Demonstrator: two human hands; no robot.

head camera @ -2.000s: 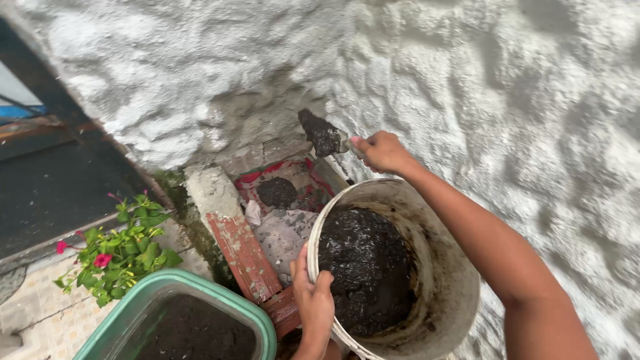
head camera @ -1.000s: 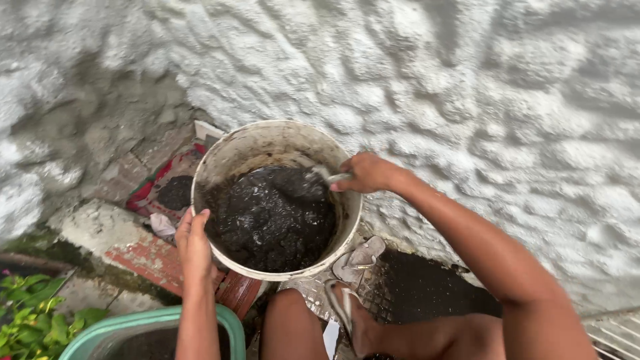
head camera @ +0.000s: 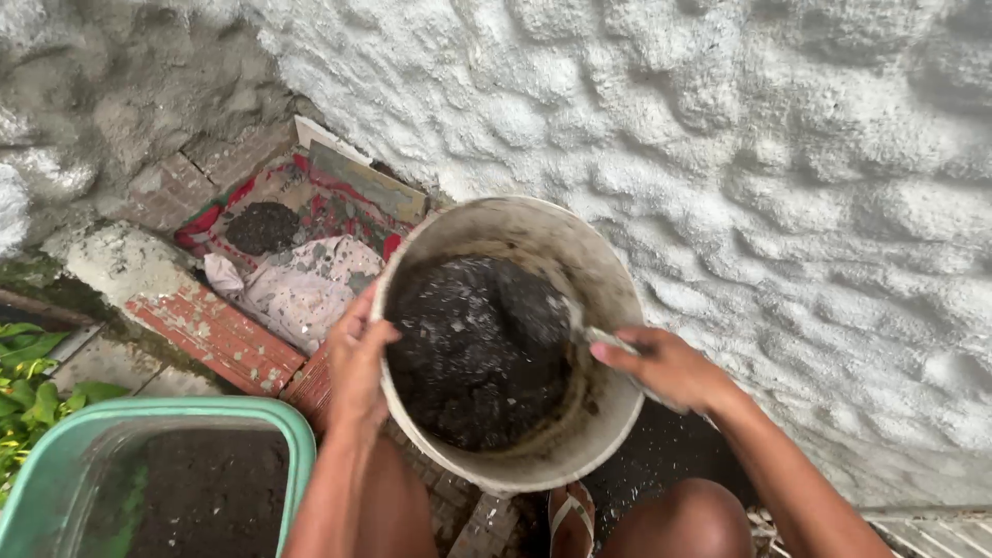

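Observation:
A round, pale plastic bucket [head camera: 612, 263] holds dark wet mortar [head camera: 473, 364]. My left hand [head camera: 358, 356] grips its rim at the left, thumb over the edge. My right hand [head camera: 666, 364] is shut on the handle of a trowel [head camera: 612, 341] at the bucket's right side. The trowel's blade is sunk in the mortar and blurred, so its shape is hidden.
A green plastic tub [head camera: 302, 442] with dark material stands lower left, beside leafy plants [head camera: 39, 387]. A stained red-and-white cloth [head camera: 302, 287] with a mortar lump [head camera: 262, 228] lies behind red tiled edging [head camera: 217, 337]. A rough white wall [head camera: 775, 194] rises at the right.
The trowel, loaded with mortar near the wall corner two seconds ago, is now down in the bucket with my right hand. My left hand keeps hold of the rim. The view has shifted.

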